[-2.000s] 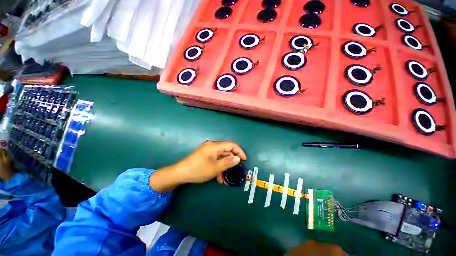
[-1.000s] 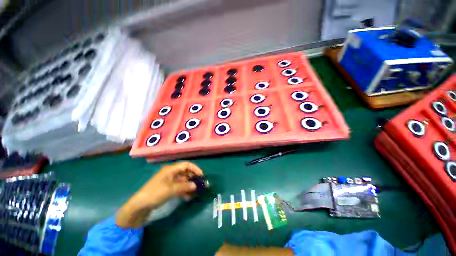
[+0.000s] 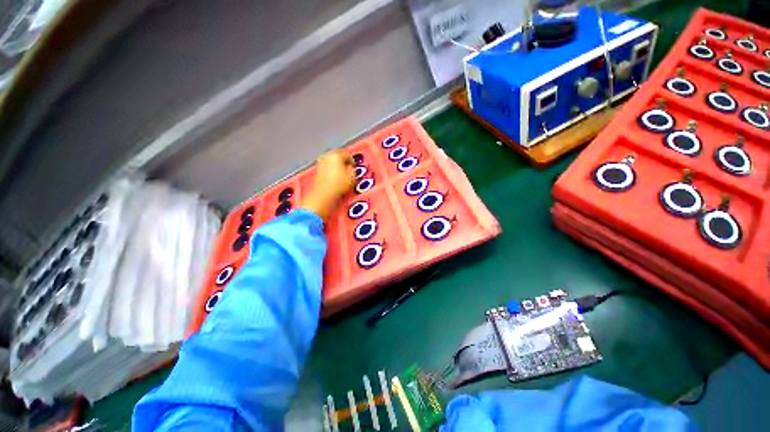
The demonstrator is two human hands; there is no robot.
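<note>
My left hand [image 3: 334, 179] is over the back part of the red foam tray [image 3: 460, 240], beside a black display module [image 3: 358, 159]. Its fingertips are small and blurred, so I cannot tell if it holds a disc. The blue sleeve covers the tray's middle. The tray's pockets hold discs, some black face up, others showing white rings [image 3: 370, 255]. Of my right arm only the blue sleeve shows at the bottom edge; the hand is out of sight. The orange flex cable [image 3: 348, 413] with white tape strips, the green adapter board [image 3: 420, 396] and the driver board [image 3: 544, 339] lie on the green mat.
A second stack of red trays [image 3: 654, 245] with discs stands at right. A blue bench instrument [image 3: 507, 80] sits on a wooden base behind. White foam trays [image 3: 143, 261] are stacked at left. A black pen [image 3: 405, 299] lies before the tray. A black cable [image 3: 599, 297] meets the driver board.
My left hand has moved from beside the flex cable, where it held a black disc, up and forward over the tray. The view has swung right, and the right hand has left the picture.
</note>
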